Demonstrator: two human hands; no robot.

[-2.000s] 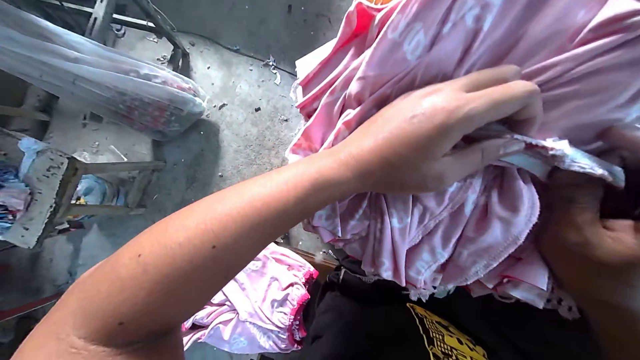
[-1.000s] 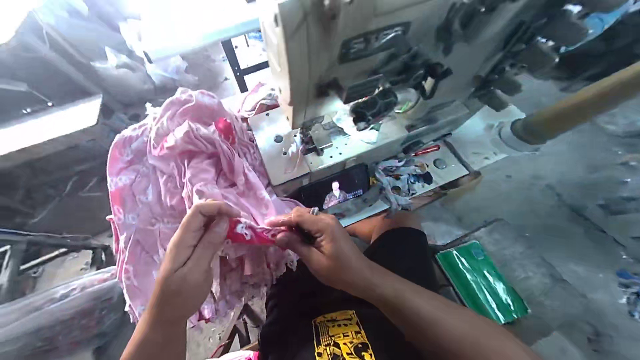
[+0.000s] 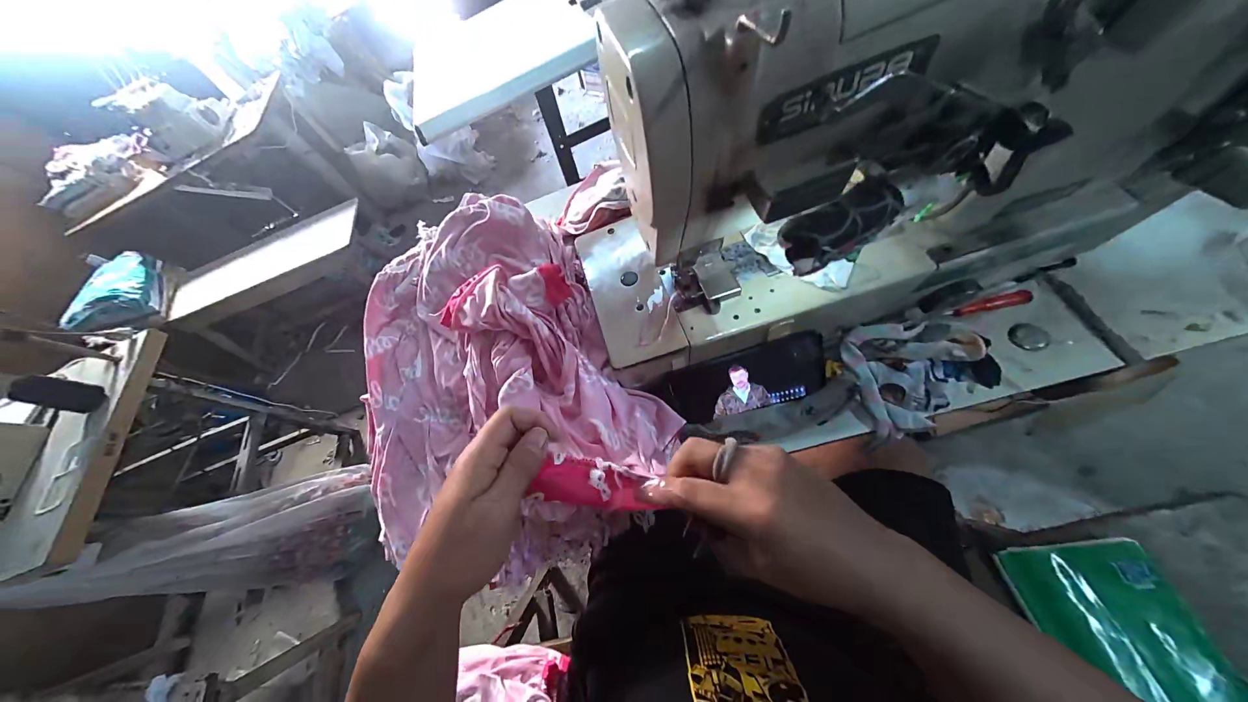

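Note:
Between my two hands stretches a bright pink, white-patterned fabric band [image 3: 597,484], the edge of a light pink garment. My left hand [image 3: 499,478] pinches its left end, and my right hand [image 3: 726,492], with a ring on one finger, pinches the right end. Behind them a heap of pink printed fabric [image 3: 419,331] hangs against the left end of the sewing machine bed. The industrial sewing machine [image 3: 643,127] stands above, its presser foot [image 3: 694,288] beyond my right hand. The lower fingers of both hands are partly hidden.
A phone [image 3: 746,380] with a lit screen lies below the machine bed. Right of it are fabric scraps [image 3: 892,375] and a red-handled tool [image 3: 993,303]. A green plastic package [image 3: 1111,604] is at lower right, more pink fabric [image 3: 507,673] at the bottom, wooden tables [image 3: 263,263] at left.
The view has swung strongly since the oldest frame, bringing the sewing machine in. Since one second ago both hands keep hold of the pink band, which now shows more stretched out.

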